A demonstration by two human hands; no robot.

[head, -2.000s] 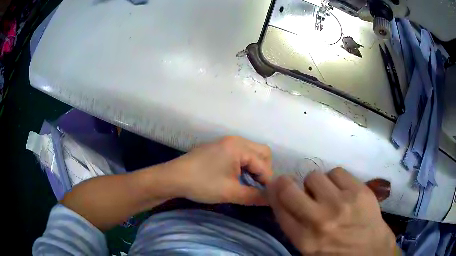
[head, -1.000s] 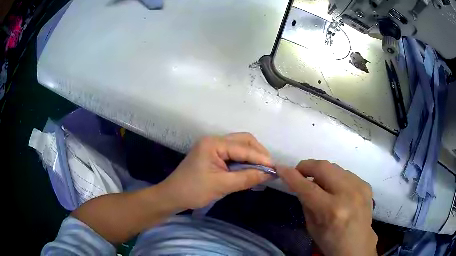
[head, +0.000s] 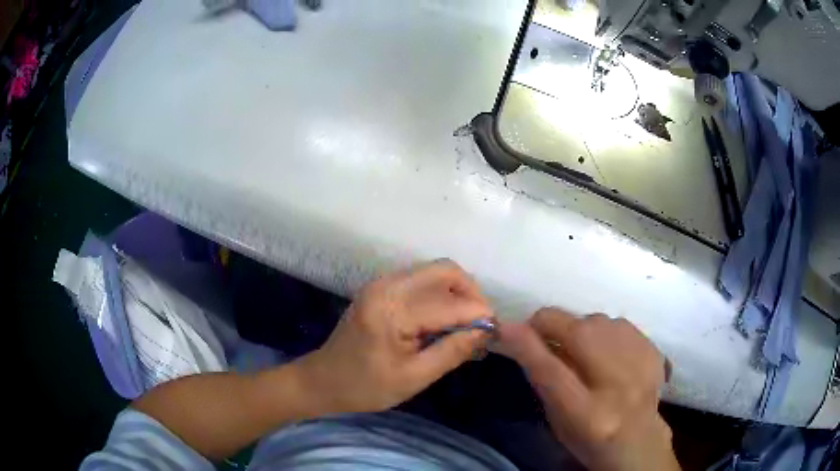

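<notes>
A narrow blue-grey strap (head: 451, 331) is pinched between the thumb and fingers of my left hand (head: 396, 327), at the table's front edge. My right hand (head: 599, 377) meets it from the right, its fingertips at the strap's end. The right fingers are curled, and something thin and yellowish shows among them. Most of the strap is hidden by my hands. I cannot tell exactly what the right fingertips grip.
The white table (head: 304, 138) carries the sewing machine (head: 718, 55) at upper right. Black snips (head: 723, 179) lie on the machine bed, beside flat blue strips (head: 774, 230). Blue pieces (head: 272, 11) lie at the top edge. A purple container (head: 120, 354) with white material (head: 161, 317) stands below the table.
My hands stay together at the table's front edge. The strap shows less between my left fingers than one second ago, and my right hand has curled and moved slightly left.
</notes>
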